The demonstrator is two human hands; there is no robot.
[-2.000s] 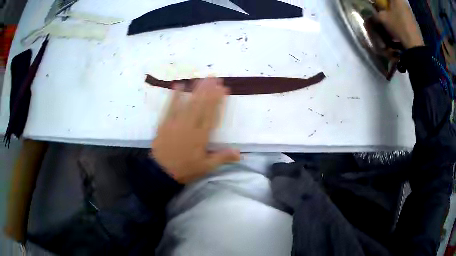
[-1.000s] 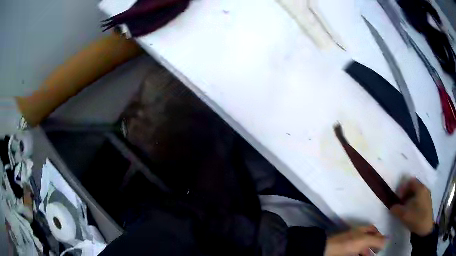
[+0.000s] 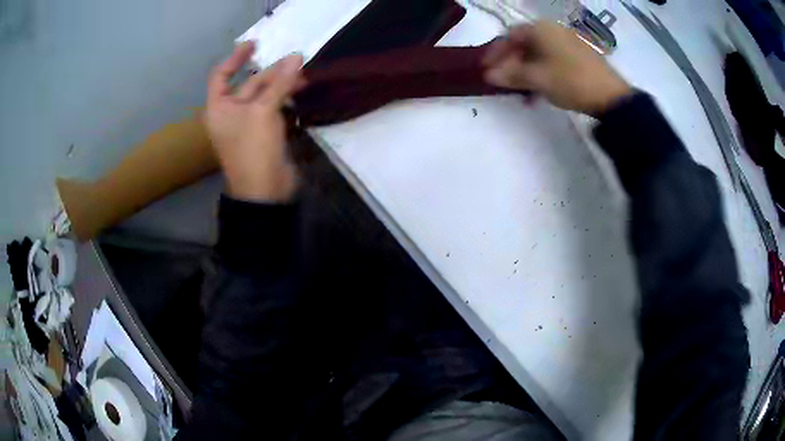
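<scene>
A dark maroon cloth strip (image 3: pixel 400 72) stretches between my two hands over the table's left corner. My left hand (image 3: pixel 254 121) is at its left end, with fingers partly spread; the thumb and fingertips are at the cloth. My right hand (image 3: pixel 551 67) pinches its right end. Darker maroon-black strips (image 3: pixel 374 33) lie behind it on the table corner, partly covered by the held strip. The exact contact at my left fingertips is blurred.
The white table (image 3: pixel 482 198) has its edge running diagonally. A brown roll (image 3: pixel 142 177) is at left. A silver metal clip (image 3: pixel 596 27) lies at the far side. Red-handled shears (image 3: pixel 776 288) are at right. A white roll (image 3: pixel 118 412) and scraps are at lower left.
The view has shifted toward the table's left corner. Both hands have moved from the near pressing area to the pile of strips, with the maroon strip now held up between them.
</scene>
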